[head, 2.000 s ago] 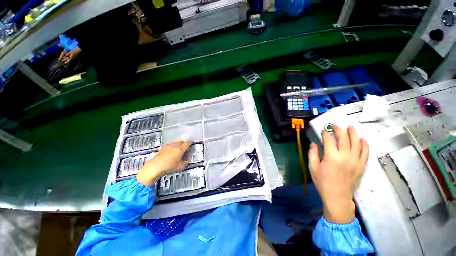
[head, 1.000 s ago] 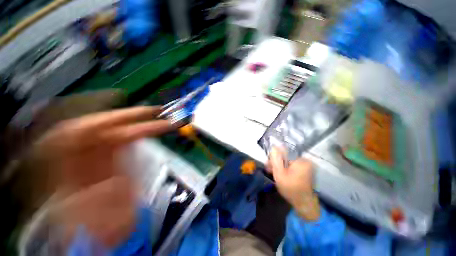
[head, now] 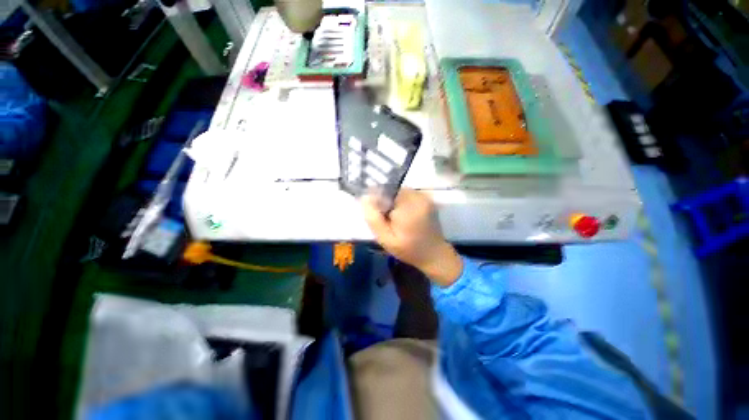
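Note:
My right hand [head: 411, 234] grips the lower end of a dark phone-sized housing [head: 376, 148] with pale bars, held above the front of the white machine table. My left hand is not in view; only a blurred blue sleeve [head: 176, 406] shows at the bottom left edge. The left fixture [head: 333, 45], in a green frame, holds a part with pale bars. The right fixture [head: 495, 111] shows its bare orange-brown block inside a green frame.
A yellow crumpled cloth [head: 408, 66] lies between the fixtures. A beige cylinder [head: 300, 12] hangs over the left fixture. A red emergency stop [head: 585, 225] is at the front right corner. A keypad [head: 160, 238] and a tray liner [head: 140, 336] are at left.
The view has turned from the tray to the machine. My right hand has left the button area and now holds a housing, more upright than before. My left hand has gone out of view.

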